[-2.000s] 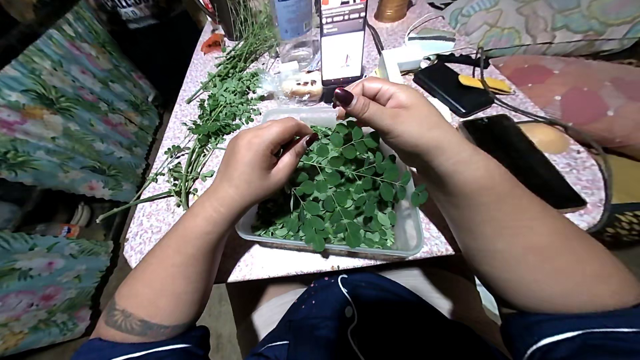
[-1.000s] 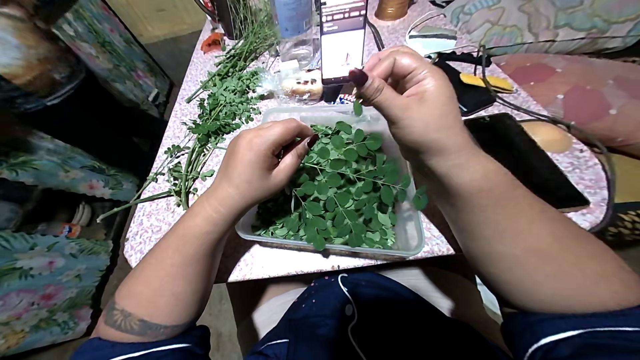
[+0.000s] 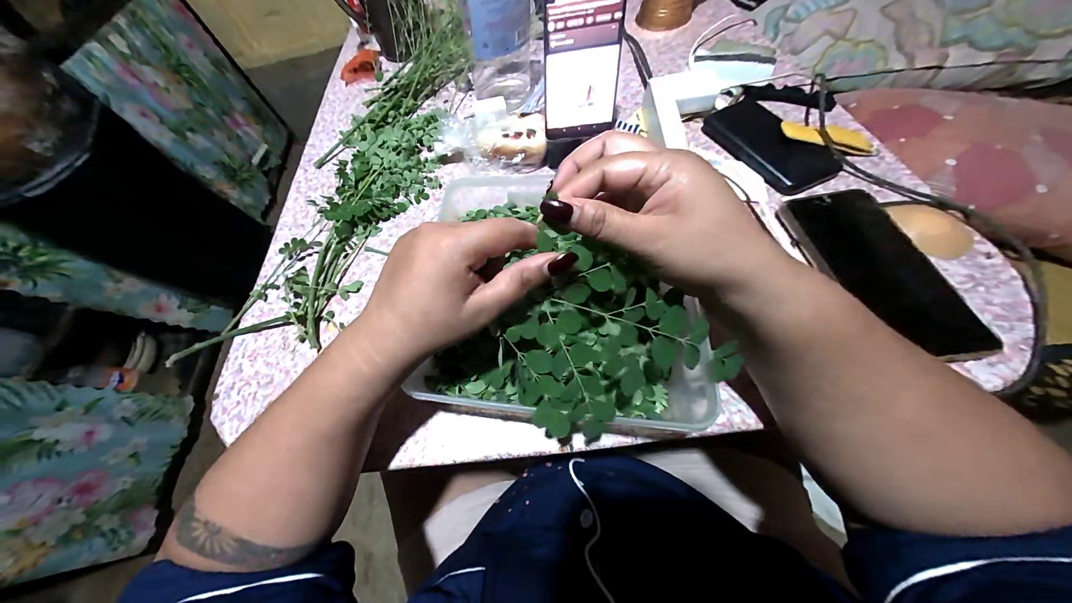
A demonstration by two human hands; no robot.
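Observation:
A clear plastic container (image 3: 703, 394) on the table is heaped with small round green leaves on thin stems, and one leafy sprig (image 3: 578, 360) hangs over its near rim. My left hand (image 3: 461, 285) pinches the stem end of this sprig above the pile. Close beside it, my right hand (image 3: 653, 209) has its thumb and index fingertip pressed together at the top of the sprig; what lies between them is mostly hidden. Left of the container lies a bunch of leafy stalks (image 3: 377, 167), with some bare stems trailing over the table's left edge.
Behind the container stand a lit phone (image 3: 584, 75), a clear bottle (image 3: 500, 42) and a plastic-wrapped food item (image 3: 508, 142). At the right lie a dark smartphone (image 3: 888, 268), a black case (image 3: 766, 142), a yellow object (image 3: 825, 136) and cables. A person in dark clothing (image 3: 126, 184) is at the left.
My right hand was raised away with a small leaf at its fingertips one second ago; it has come back down beside my left hand. The left hand has stayed nearly in place.

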